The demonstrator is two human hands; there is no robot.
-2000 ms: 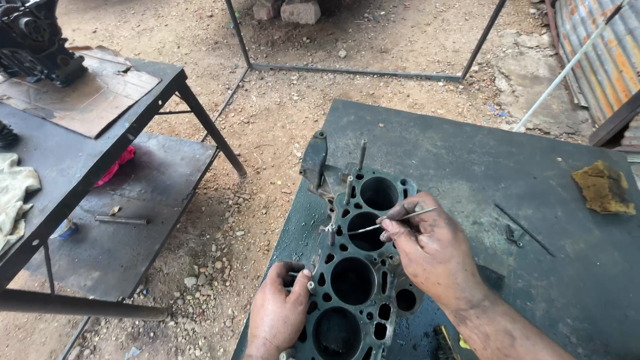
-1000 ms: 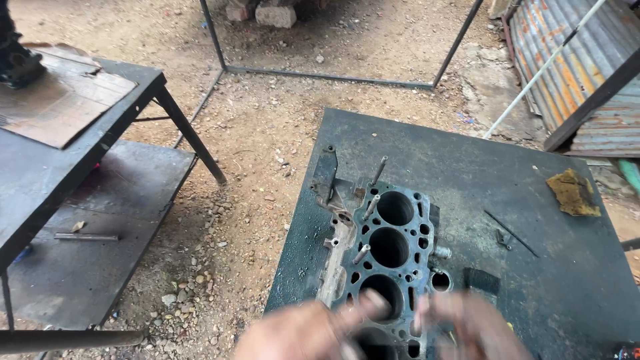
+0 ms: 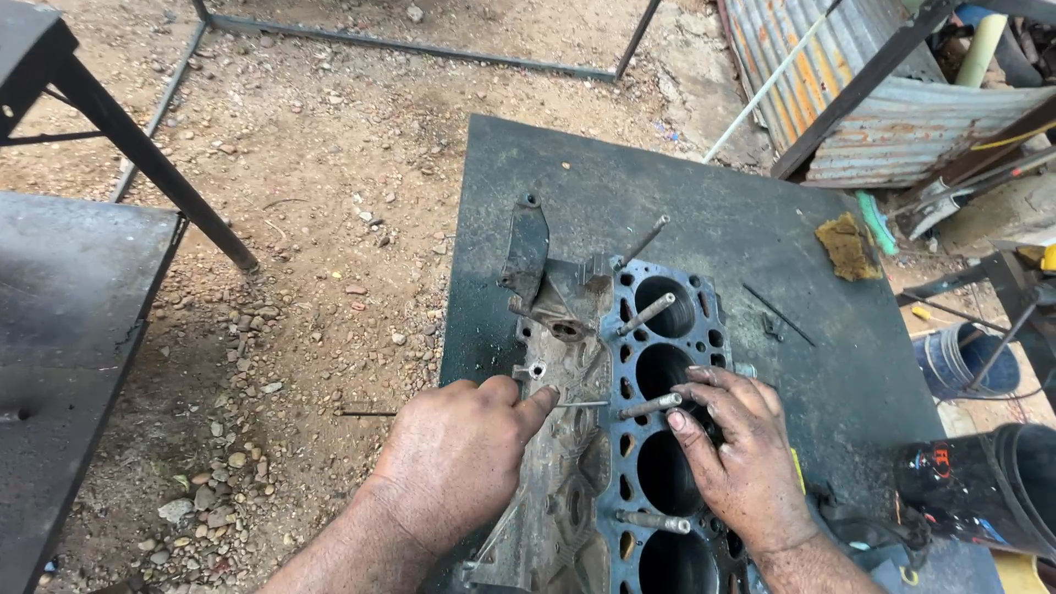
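An engine block (image 3: 619, 363) with several cylinder bores lies on the dark metal table. Several threaded studs stand up along the left edge of its top face, one of them a stud (image 3: 652, 405) between my hands. My left hand (image 3: 470, 454) is closed around a thin metal rod (image 3: 584, 404), whose tip reaches the block's top edge and whose dark end sticks out to the left. My right hand (image 3: 738, 450) rests over the bores, thumb and fingers apart around the stud's free end; whether they touch it I cannot tell. A bracket (image 3: 528, 247) is fixed at the block's far left corner.
On the table (image 3: 569, 165) lie a dark thin rod (image 3: 780, 314) and a brown rag-like piece (image 3: 848, 247). A black bucket (image 3: 973, 487) and a blue bucket (image 3: 967, 363) are at the right. Another metal table (image 3: 82, 272) stands left, and corrugated sheets (image 3: 866, 132) back right.
The thin rod was in my right hand over a bore two seconds ago; it is now in my left hand, left of the block. My right hand has opened. The view has shifted right.
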